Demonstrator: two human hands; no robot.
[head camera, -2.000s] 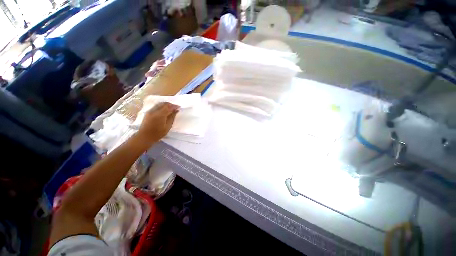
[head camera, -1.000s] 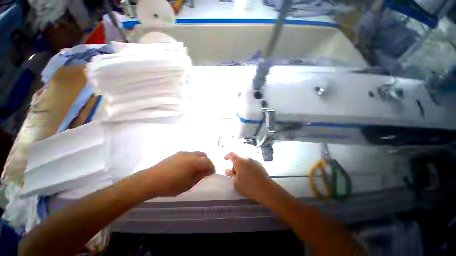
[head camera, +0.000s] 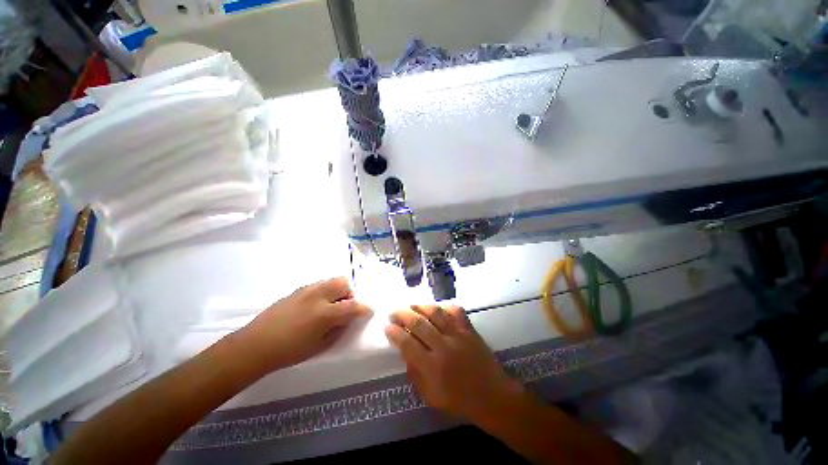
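Note:
My left hand (head camera: 318, 318) and my right hand (head camera: 442, 350) lie close together on the white table, just in front of the needle area of the sewing machine (head camera: 581, 154). The fingers of both hands press on a white fabric piece (head camera: 374, 329), whose edges are washed out by the bright light. The presser foot and needle are lost in the glare under the left end of the machine head. A tall stack of white pieces (head camera: 168, 163) stands at the left. A flatter pile of white pieces (head camera: 73, 341) lies at the left front.
Scissors with one orange and one green loop (head camera: 606, 292) lie right of the needle area. A measuring tape strip (head camera: 309, 415) runs along the front edge. A grey post (head camera: 345, 32), cloth-wrapped at its base, rises behind the head. A cream trough (head camera: 472, 32) lies behind the machine.
The view has swung from the left pile to the machine. My left hand has gone from that pile to the needle area. Since the middle frame, my right hand has flattened onto the fabric.

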